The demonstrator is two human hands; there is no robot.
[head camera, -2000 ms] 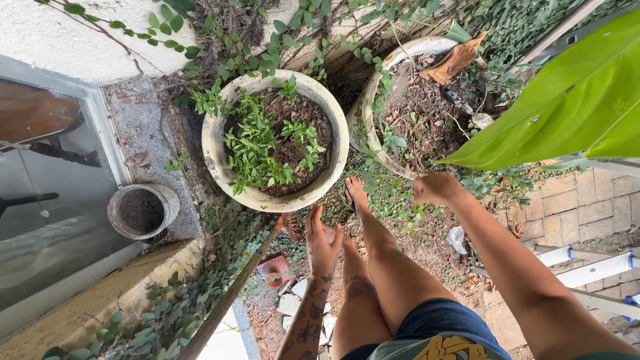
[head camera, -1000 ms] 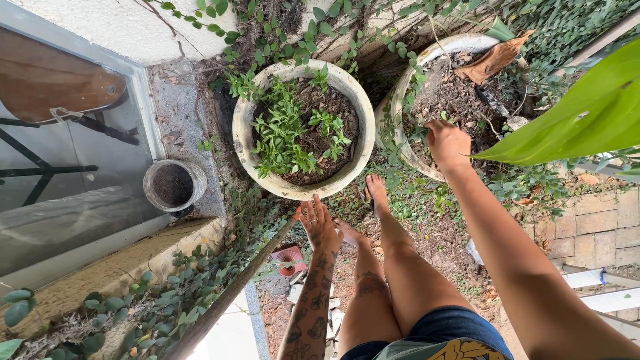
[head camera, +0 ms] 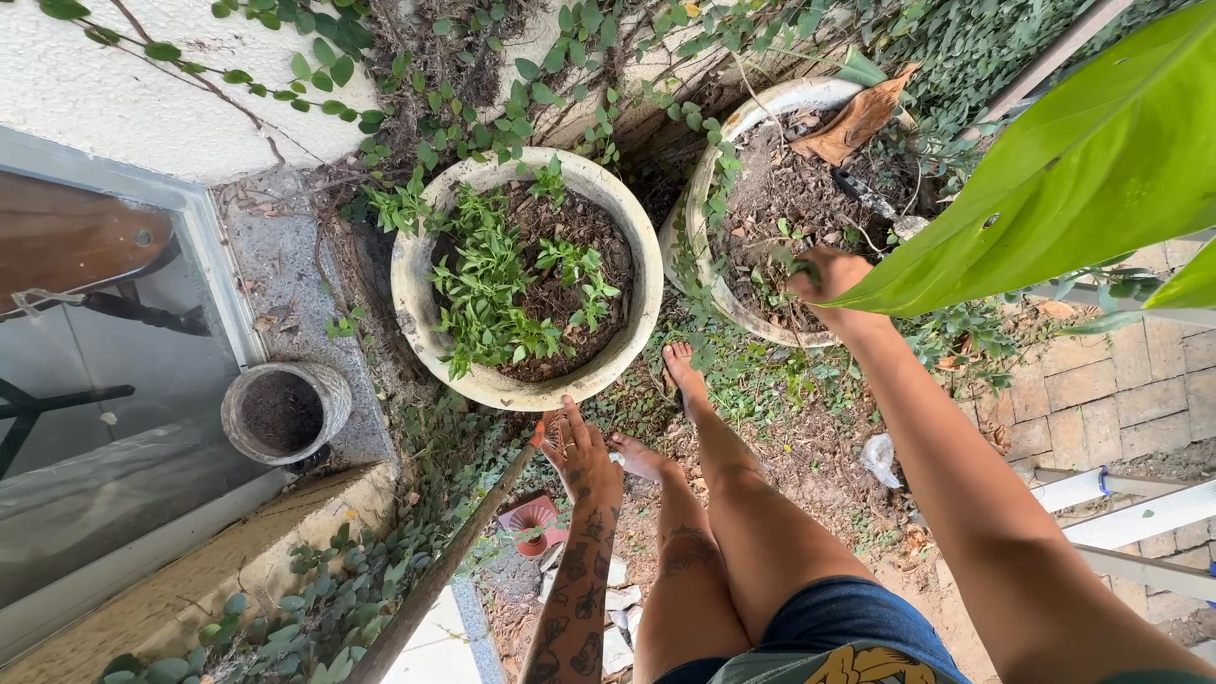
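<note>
My right hand (head camera: 828,283) is over the soil at the near edge of the right-hand round planter (head camera: 708,204), its fingers curled around a bit of green weed (head camera: 807,270), partly hidden. My left hand (head camera: 581,454) rests its fingertips at the near rim of the left round planter (head camera: 527,391), fingers extended, holding nothing. Leafy green seedlings (head camera: 489,285) grow in that planter's soil. In the right planter lie a dry brown leaf (head camera: 855,119) and a dark-handled tool (head camera: 864,195), its far part against the soil.
A small pot of soil (head camera: 283,413) stands on the stone ledge by the glass. A wooden pole (head camera: 456,560) slants beside my left hand. A large green leaf (head camera: 1054,171) hangs at right, above a metal ladder (head camera: 1140,518) and a clear plastic scrap (head camera: 882,460).
My right hand has gone from the right planter's near rim to the soil inside it, and its fingers have closed on some greenery. My left hand stays by the left planter's rim.
</note>
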